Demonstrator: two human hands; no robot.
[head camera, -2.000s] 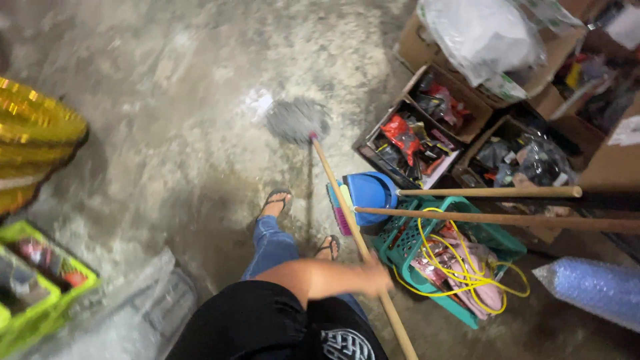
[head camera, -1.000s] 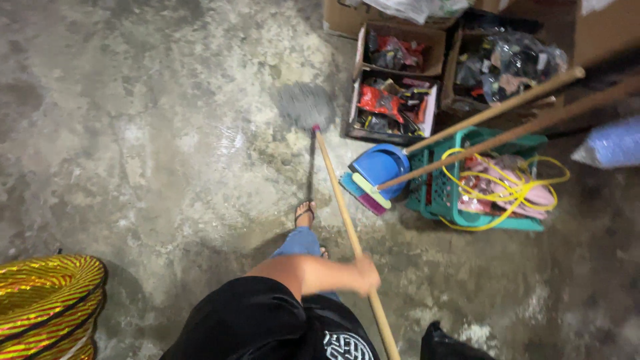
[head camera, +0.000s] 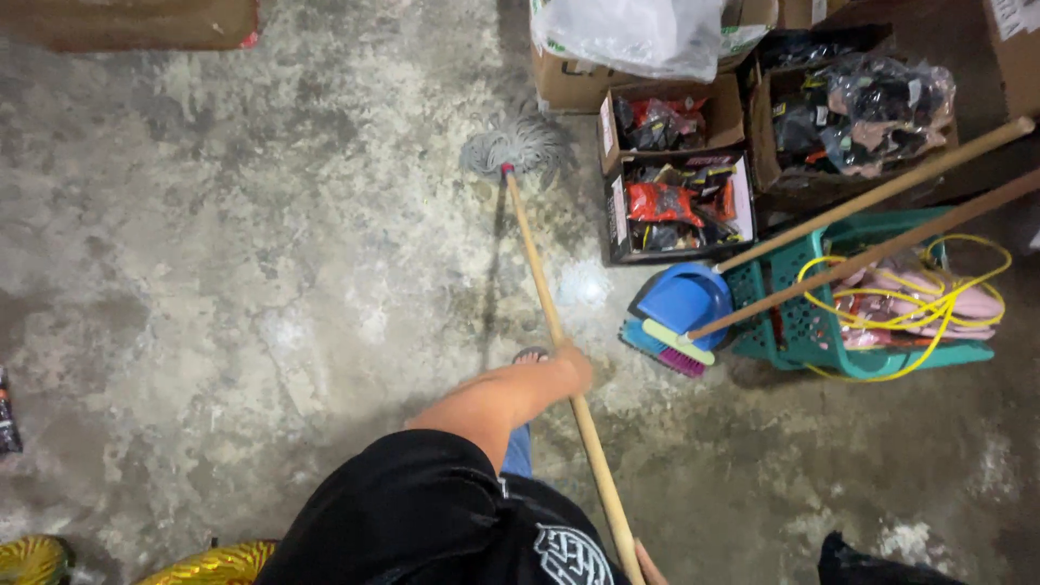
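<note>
My left hand (head camera: 573, 370) is closed around the wooden handle of a mop (head camera: 532, 252), about midway along its visible length. At the bottom edge, the fingers of my right hand (head camera: 647, 565) show against the same handle; the rest of that hand is out of view. The grey string mop head (head camera: 516, 146) lies on the concrete floor at the far end, left of the small open boxes. Right of my left hand, a broom with blue and purple bristles (head camera: 666, 349) rests against a blue dustpan (head camera: 686, 301).
Open cardboard boxes (head camera: 613, 162) of packaged goods stand at upper right. A green plastic basket (head camera: 873, 357) holds pink items and a yellow cord (head camera: 934, 309). The wooden dustpan handle (head camera: 877, 195) and brown broom handle (head camera: 861, 256) cross above it. Gold coiled material (head camera: 211, 565) lies at lower left.
The view has shifted, bringing a brown object into the top left. My left hand still holds the mop handle. Fingers of my right hand now show at the bottom edge.
</note>
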